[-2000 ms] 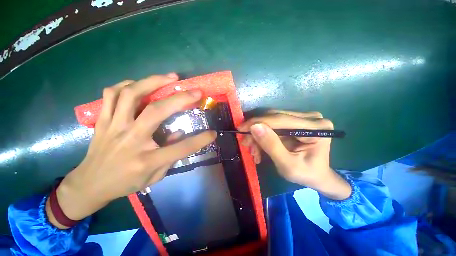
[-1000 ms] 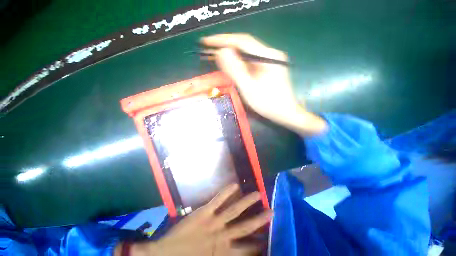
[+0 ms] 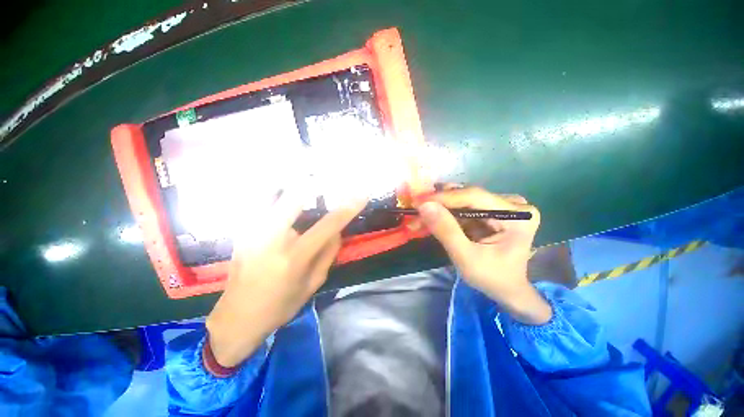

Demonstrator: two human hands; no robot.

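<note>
The red-orange foam tray (image 3: 130,163) lies crosswise on the worktop and frames the open black tablet (image 3: 232,104). The battery (image 3: 220,171) glares white on the left part. The mainboard (image 3: 343,138) is on the right part, also overexposed. A small green board (image 3: 187,117) shows at the top left. My right hand (image 3: 481,236) grips the black tweezers (image 3: 498,214) like a pen at the tray's lower right corner; their tips are hard to see. My left hand (image 3: 281,269) reaches over the near long edge, fingers spread on or just above the tablet, fingertips partly lost in glare.
The dark green worktop (image 3: 506,65) has bright light reflections. Its far edge has a chipped white strip (image 3: 122,45) at the top left. Blue clothing is at the lower left. Yellow-black striped tape (image 3: 644,262) and a blue frame (image 3: 677,379) are at the lower right.
The tray has turned from lengthwise to crosswise, mainboard end now at the right. My right hand has come back down from beyond the tray to its near right corner. My left hand has moved onto the near edge.
</note>
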